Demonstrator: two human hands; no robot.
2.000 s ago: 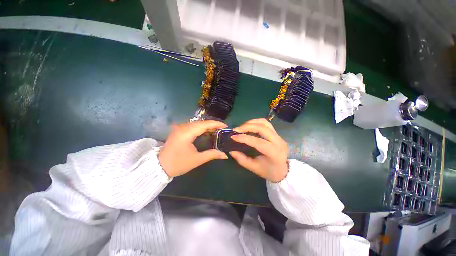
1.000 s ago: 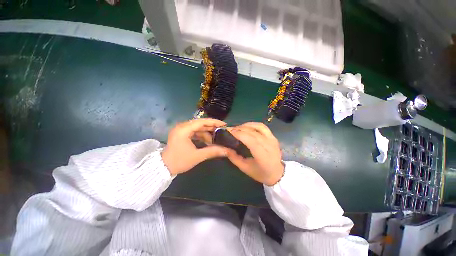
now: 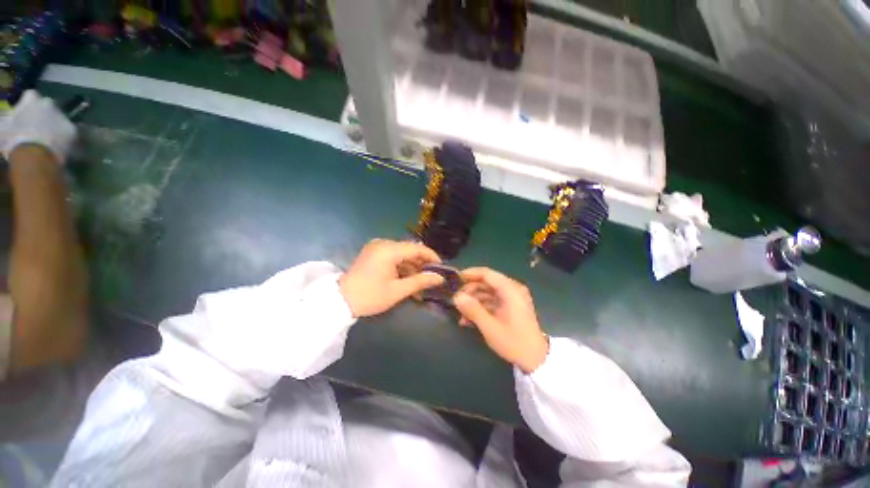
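Observation:
My left hand and my right hand meet low at the centre over the green bench. Between their fingertips they hold a small dark watch unit with a silvery rim, seen tilted. The fingers hide much of it, so I cannot tell whether it is closed. Just behind the hands stands a long curved stack of dark screen modules with a gold edge. A shorter stack of screen modules stands to its right.
A white blister tray with dark parts lies behind the rail and post. A bottle, wipes and a case tray are at right. At far left is another person's gloved hand; coloured clips lie behind.
The view has shifted left and up, bringing the other person's arm and the coloured clips into view. My hands still hold the dark unit, now turned, with my right fingers lower on it.

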